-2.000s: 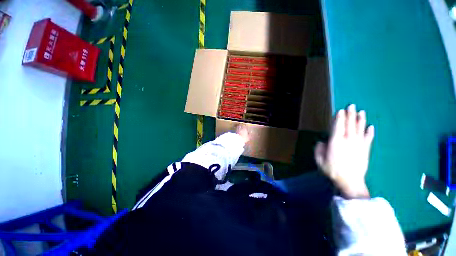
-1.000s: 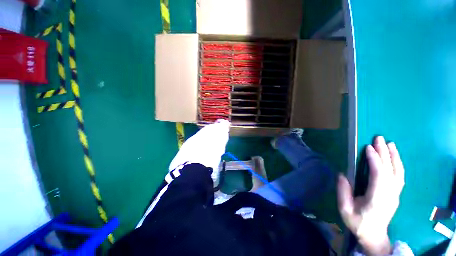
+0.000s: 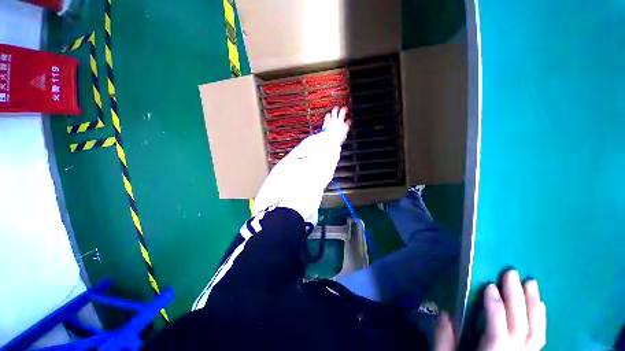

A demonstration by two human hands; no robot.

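Note:
An open brown carton (image 3: 233, 137) stands on the floor, divided into narrow slots. Red bags (image 3: 284, 110) fill slots in its left and middle columns; the right column is dark. My left hand (image 3: 336, 125) reaches over the middle column, fingertips slightly apart at the red bags; no bag shows lifted in it. My right hand (image 3: 512, 319) is at the near edge of the green bench, fingers spread and empty, its lower part cut off by the picture's bottom edge.
The green bench (image 3: 548, 151) runs along the right. A stool (image 3: 353, 250) and my leg are below the carton. A blue frame (image 3: 96, 322) is at bottom left, and a red box (image 3: 41, 79) is at upper left by the wall.
My left hand has moved from the carton's near edge forward over the middle slots. My right hand now appears lower in the picture, still at the bench.

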